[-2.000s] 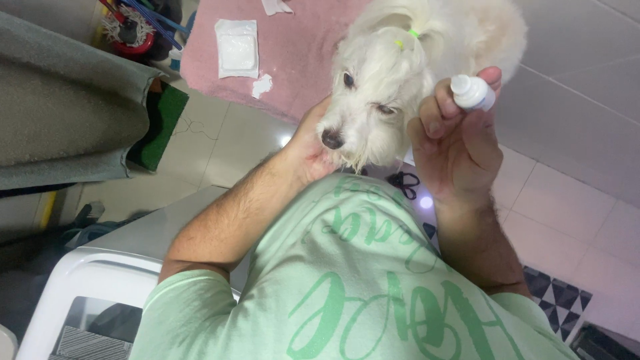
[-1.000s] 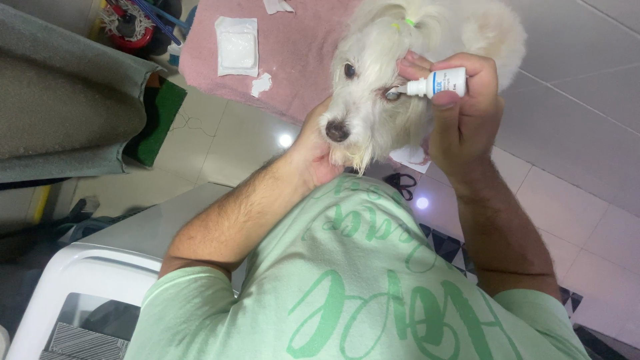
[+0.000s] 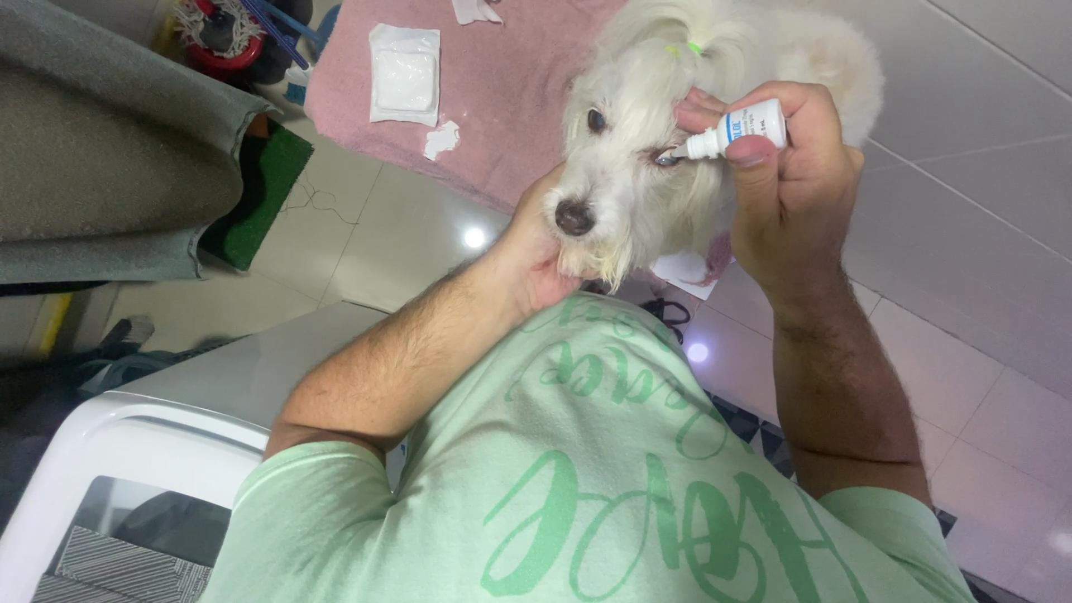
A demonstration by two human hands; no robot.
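A white long-haired dog with a green hair tie faces me on a pink towel. From the left, my left hand cups its jaw and cheek; the fingers are partly hidden under the muzzle. My right hand holds a small white dropper bottle sideways between thumb and fingers. The bottle's tip is at the dog's eye on the right side of the view, touching it or very close. Some fingers of that hand rest on the fur above this eye.
A sealed white gauze packet and a torn paper scrap lie on the towel. A white plastic chair stands at lower left, a mop head at upper left. Grey wall tiles border the right side.
Two seconds ago my right hand held the bottle upright, away from the dog's face. It has since moved left, and the bottle now lies sideways with its tip at the eye. My left hand stays at the jaw.
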